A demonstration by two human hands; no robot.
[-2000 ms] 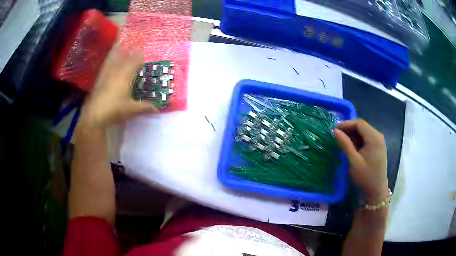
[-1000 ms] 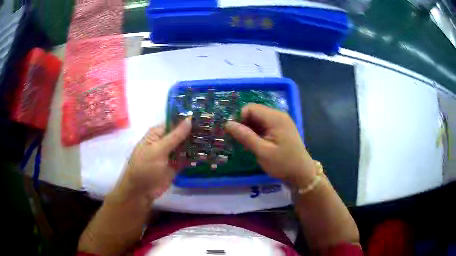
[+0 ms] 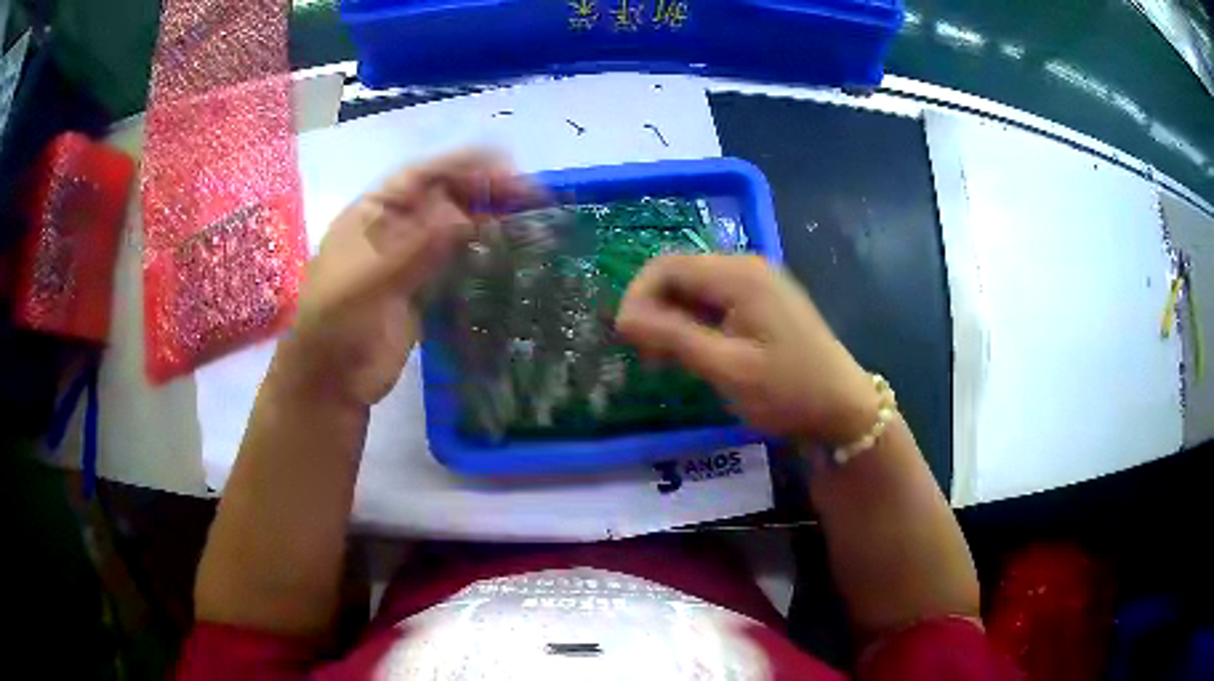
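A green PCB panel (image 3: 539, 326) with silver parts is blurred over the left half of the small blue bin (image 3: 599, 455). Thin green waste strips (image 3: 652, 233) lie in the bin. My left hand (image 3: 393, 266) is blurred at the bin's upper left, its fingertips by the panel's upper edge; whether it grips the panel cannot be told. My right hand (image 3: 746, 339) is over the bin's right side, fingers curled, right of the panel; whether something small is between the fingertips is hidden.
Pinkish-red bubble wrap (image 3: 220, 160) lies at left, with a red bundle (image 3: 73, 240) beside it. A large blue crate (image 3: 612, 47) stands beyond the bin. A white sheet (image 3: 360, 459) lies under the bin, a black mat (image 3: 865, 266) at right, and another white sheet (image 3: 1065, 306) further right.
Since one second ago, my left hand has moved up and left from the panel's side, and its fingers are higher. The panel is more blurred. My right hand remains over the bin's right part.
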